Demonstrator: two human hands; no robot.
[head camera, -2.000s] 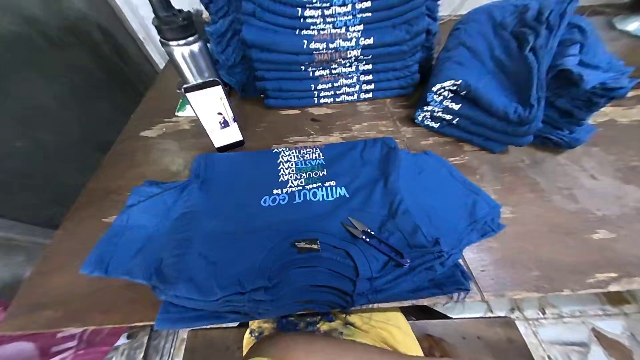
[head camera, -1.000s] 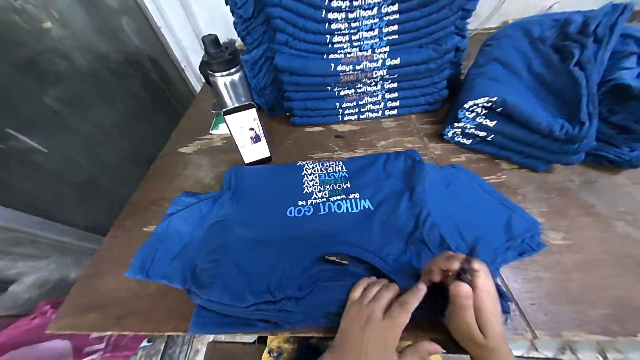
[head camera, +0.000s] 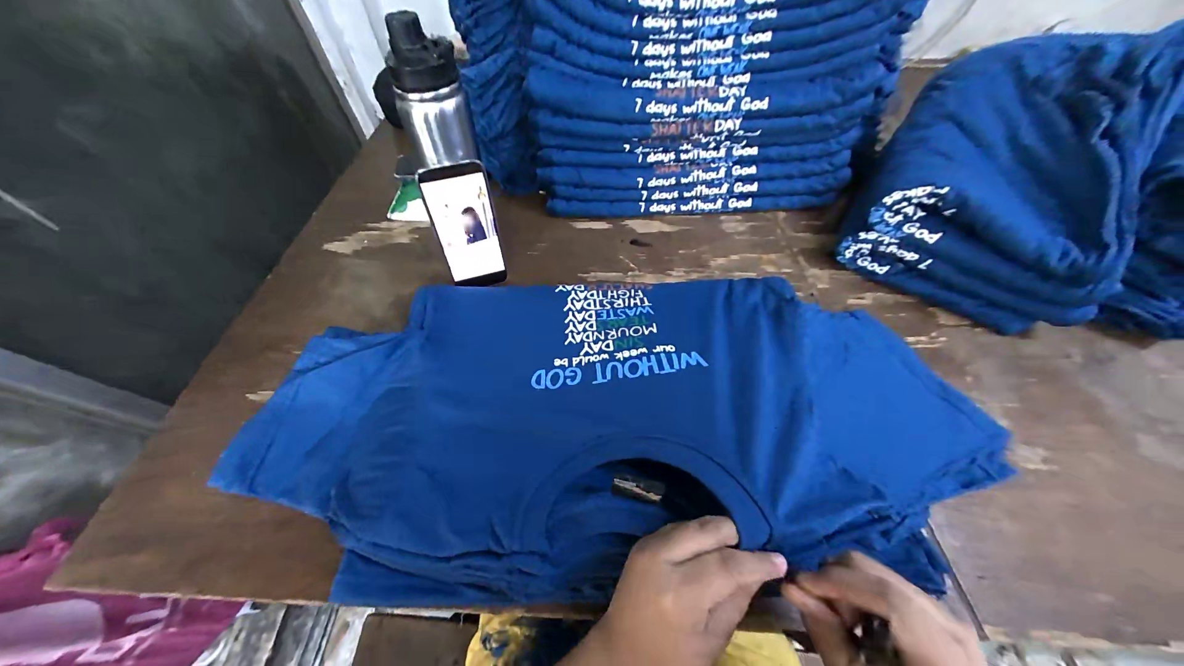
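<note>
A blue printed T-shirt (head camera: 462, 407) lies on top of others on the wooden table, its collar toward me. My left hand (head camera: 689, 587) pinches the shirt near the right end of the neckline. Close beside it on the right, my right hand (head camera: 856, 601) has thumb and finger together at the shirt's shoulder edge. A dark object (head camera: 874, 638), probably the thread snips, is partly hidden in the right palm. Inside the collar shows a small dark neck label (head camera: 640, 487).
Behind the shirts stand a tall stack of folded blue shirts (head camera: 694, 139), a steel bottle (head camera: 435, 116) with black lid, and a phone (head camera: 464, 227) leaning on it. More folded shirts (head camera: 1008, 176) lie at right. The table's front edge (head camera: 185, 597) is near me.
Two seconds ago the thread snips lay on the shirt; they no longer lie there. Both hands have come in at the neckline's right side. The right hand has since moved lower, along the shirt's edge.
</note>
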